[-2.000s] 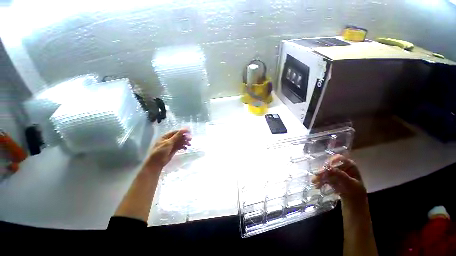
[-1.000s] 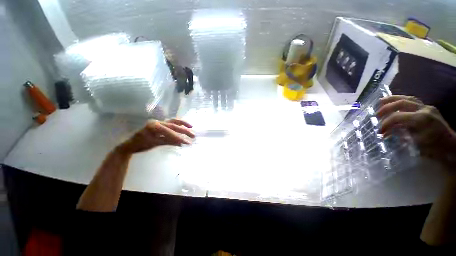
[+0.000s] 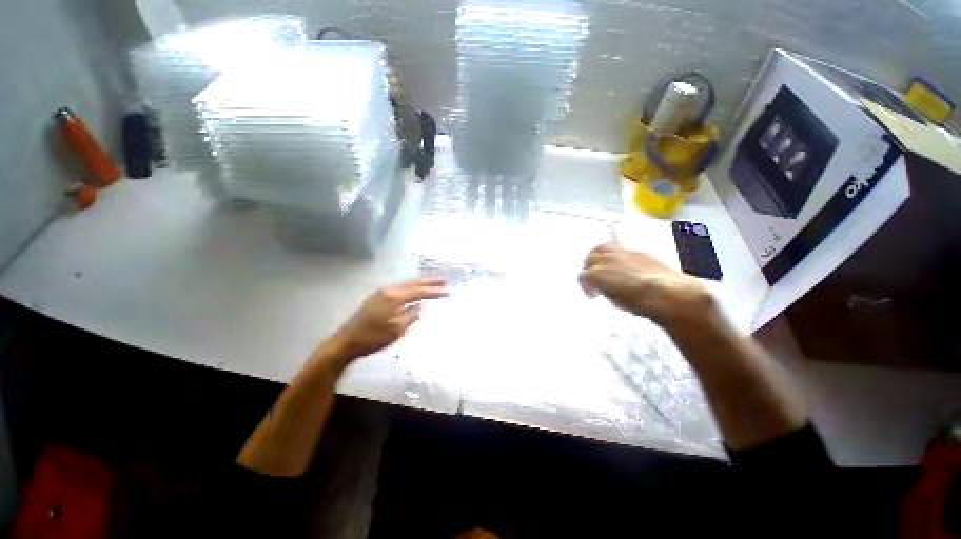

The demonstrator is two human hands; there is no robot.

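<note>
Crinkled clear plastic film (image 3: 506,395) lies on the white table under glare. My left hand (image 3: 388,318) is over its left side, fingers apart and empty. My right hand (image 3: 638,282) is over its right side, fingers curled down; glare hides whether they grip anything. Faint pocket-like lines (image 3: 645,371) show below my right wrist; I cannot tell if they are a compartment tray. A tall tray stack (image 3: 511,100) stands at the back middle, and a wider tray stack (image 3: 290,126) at the back left.
A black phone (image 3: 697,250) lies right of my right hand. Behind it is a yellow holder (image 3: 670,147) with a yellow ring (image 3: 659,197). A large printed carton (image 3: 811,158) stands at the right. An orange flask (image 3: 89,147) is at far left. Red shows at both lower corners.
The clear tray that my right hand held up at the right is no longer seen raised. My right hand has moved left and inward over the table. The view has shifted.
</note>
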